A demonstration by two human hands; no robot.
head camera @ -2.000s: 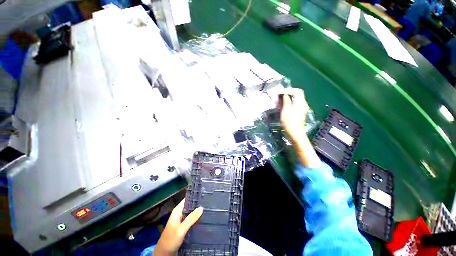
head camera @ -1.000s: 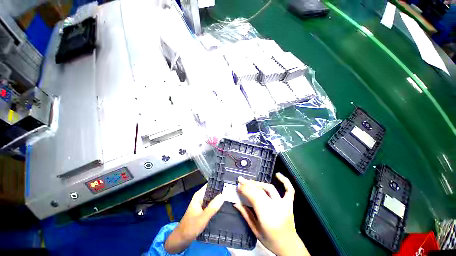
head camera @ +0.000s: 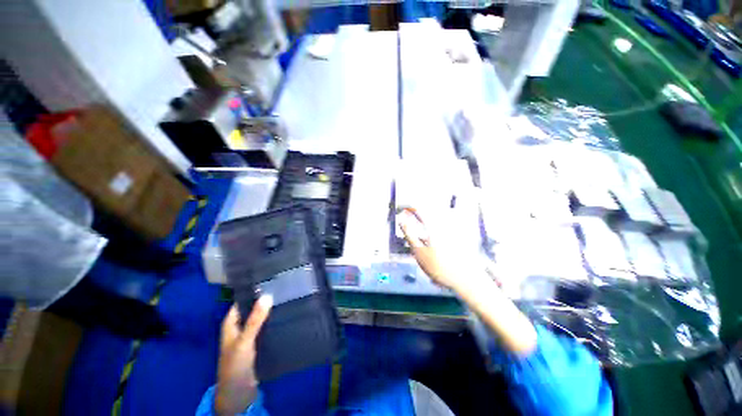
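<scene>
My left hand [head camera: 242,349] grips a black housing shell [head camera: 294,329] by its lower left edge, its smoother side with a recessed panel facing me. A second black shell [head camera: 312,189], with a pale plate inside, lies on the white machine's left slide just behind it. The held shell overlaps its lower left part. My right hand [head camera: 419,244] is over the machine's front, near the right slide. It is blurred, and whether it touches or holds anything cannot be told.
Bagged silver-white plate stacks [head camera: 606,244] lie on the green bench [head camera: 683,158] at right. Another black shell [head camera: 690,119] lies at the far right, and one is cut off at lower right. A brown carton [head camera: 122,175] and a person's pale garment [head camera: 41,219] are at left.
The view has swung left towards the machine. The shell that both hands held is now in my left hand alone, outer side up. My right hand has let go of it and moved over the machine.
</scene>
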